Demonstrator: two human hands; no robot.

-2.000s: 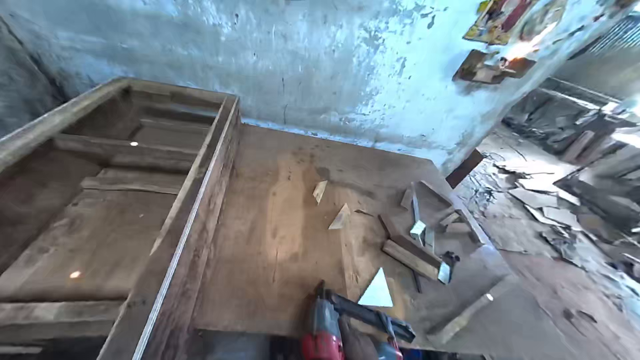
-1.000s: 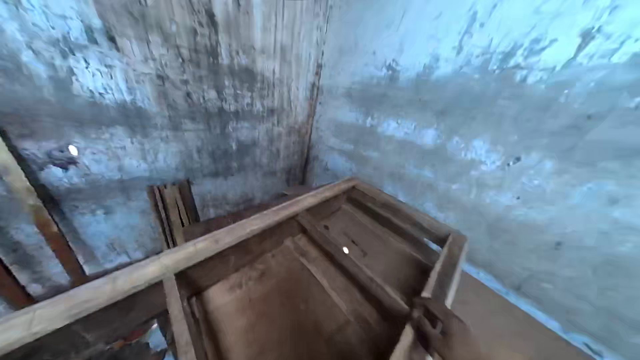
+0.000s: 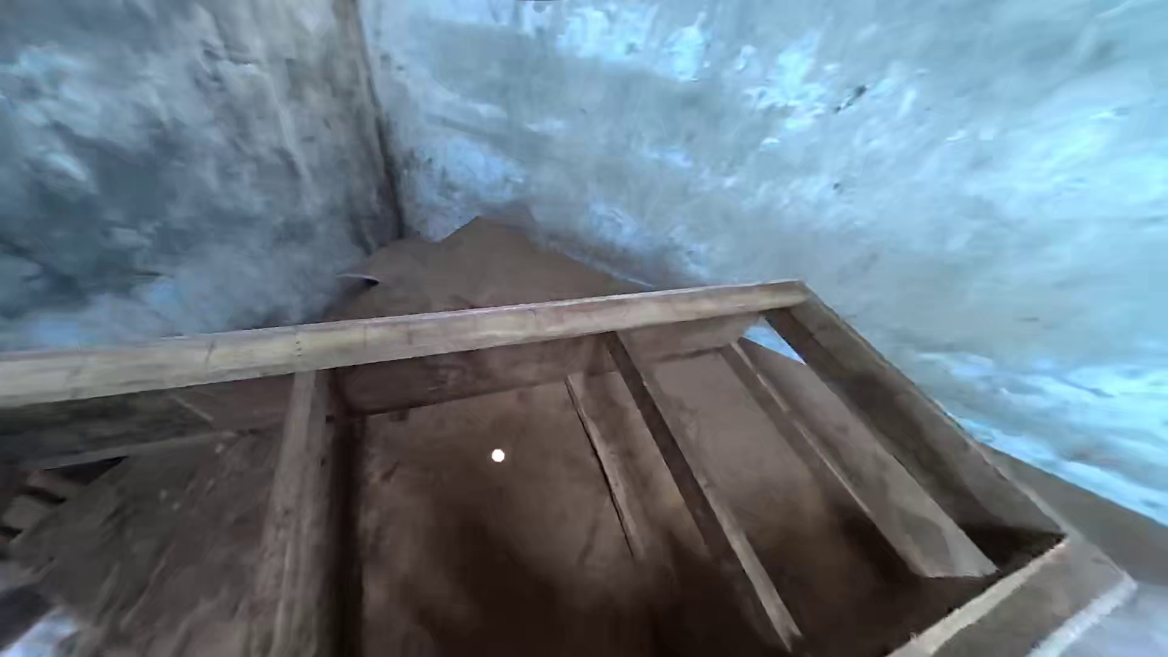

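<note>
Neither my left hand nor my right hand shows in the head view now. A large wooden frame (image 3: pixel 474 330) fills the lower half, its long top rail running from the left edge to a corner at the right. A cross rail (image 3: pixel 297 511) and a narrower slat (image 3: pixel 693 493) run down from that rail. A wide board (image 3: pixel 858 465) slants toward the right end piece (image 3: pixel 922 411). Brown sheet panels (image 3: pixel 493 511) lie beneath and between the rails, with a small bright spot on them.
Behind the frame a brown sheet (image 3: pixel 474 265) stands in the wall corner. The weathered blue wall (image 3: pixel 776 164) rises close along the back and right. Broken-looking wood pieces (image 3: pixel 41 502) show at the lower left.
The view has swung left from the tabletop to the frame. Two seconds ago a hand and a red and black tool were at the bottom, and one second ago a hand was at the frame's corner; neither shows now.
</note>
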